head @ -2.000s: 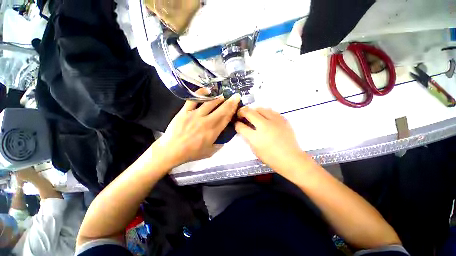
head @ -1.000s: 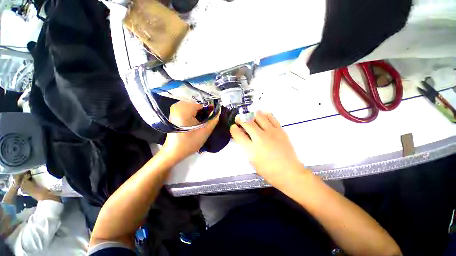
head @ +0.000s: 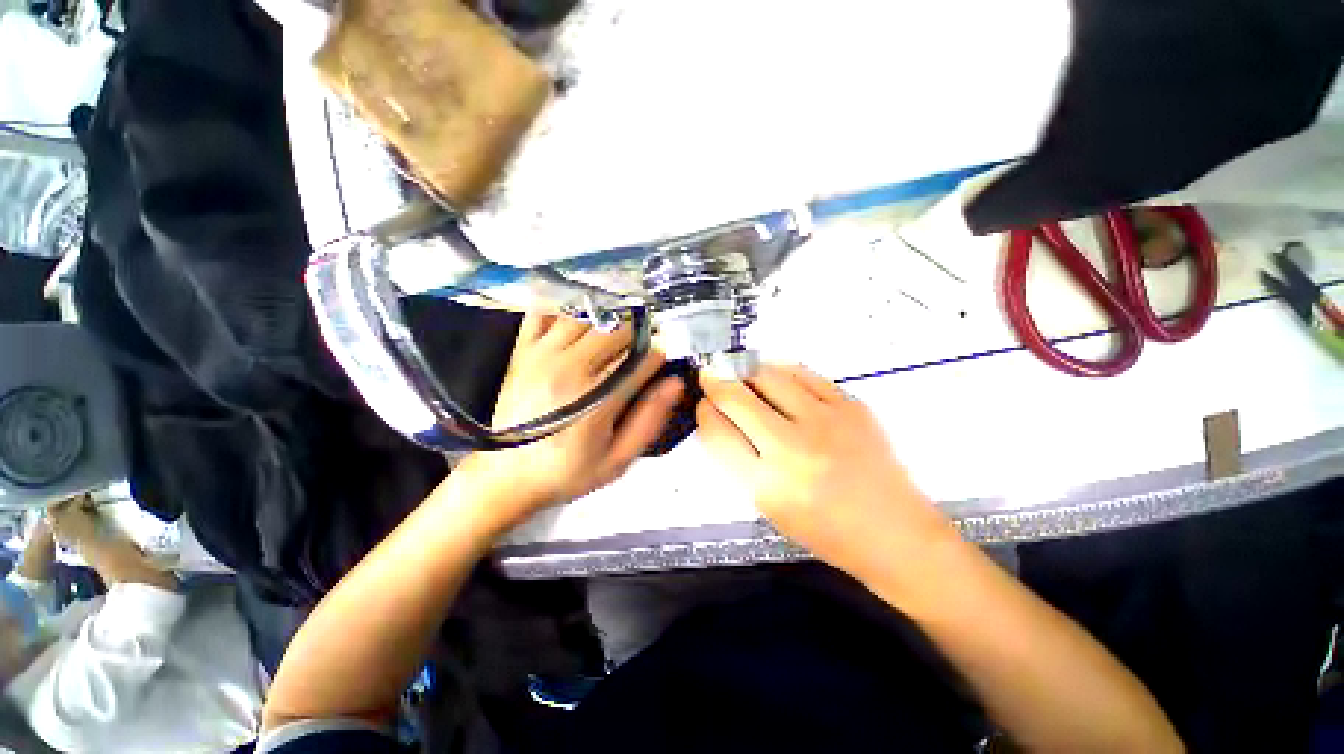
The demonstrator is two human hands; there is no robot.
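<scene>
The black ribbed garment is piled over the table's left side, and a small black part of it shows under the fingers at the needle area. My left hand lies flat on this part, fingers spread, partly behind the curved shiny guard. My right hand has its fingertips at the garment's edge beside the presser foot; whether it pinches the cloth is hidden. The white sewing machine head with a blue stripe is above my hands, its silver needle-bar end close to my fingertips.
Red-handled scissors and thread snips lie at the right. A black cloth flap hangs at upper right. A tan pad is on the machine. A measuring tape runs along the table's front edge. Another person's white sleeve shows lower left.
The view has shifted. My left hand first drew back, bunching the black piece, and now lies flatter on it with fingers forward. My right hand stays by the presser foot.
</scene>
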